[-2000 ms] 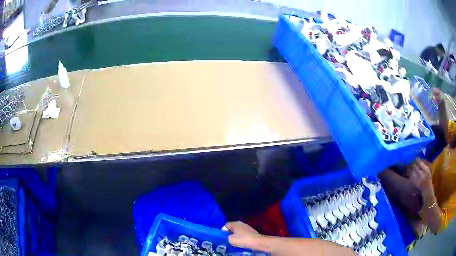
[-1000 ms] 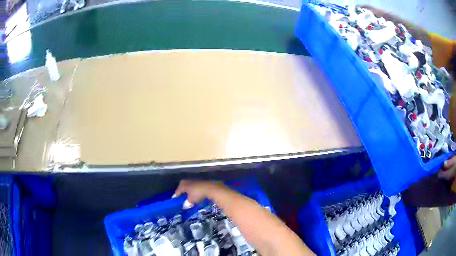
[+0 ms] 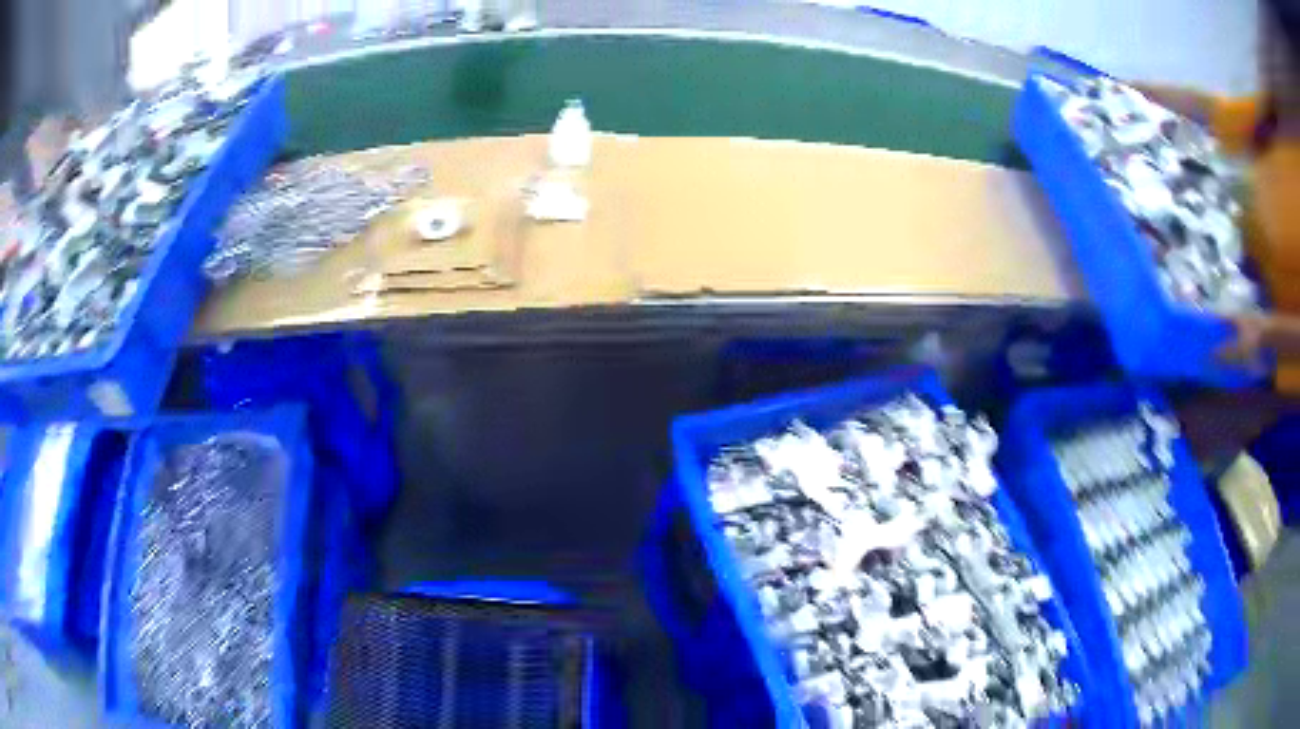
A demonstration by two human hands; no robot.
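Neither my left hand nor my right hand is in the picture. A blue crate (image 3: pixel 690 453) lies nearest in front, right of centre and below the bench edge. It is heaped with loose white-and-grey mechanism subassemblies (image 3: pixel 891 570). To its right, a second blue crate (image 3: pixel 1229 591) holds subassemblies in neat rows (image 3: pixel 1141 570). On the tan bench lie a tangled pile of silvery bent wires (image 3: pixel 307 214), a small white-rimmed dish (image 3: pixel 438 218), a white squeeze bottle (image 3: pixel 570 133) and a crumpled white piece (image 3: pixel 556 198). The picture is blurred.
Tilted blue crates of loose subassemblies stand at the bench's left end (image 3: pixel 214 200) and right end (image 3: pixel 1091 235). Another person's hand (image 3: pixel 1255 339) is at the right one. A crate of fine metal pieces (image 3: pixel 297 570) is lower left. A dark slatted surface (image 3: pixel 456 662) is at the bottom. A green belt (image 3: pixel 798 103) runs behind.
The view has swung left, showing the wire pile and left crates. The hand of mine that gripped a crate's rim has left the picture. The heaped crate now shows further right.
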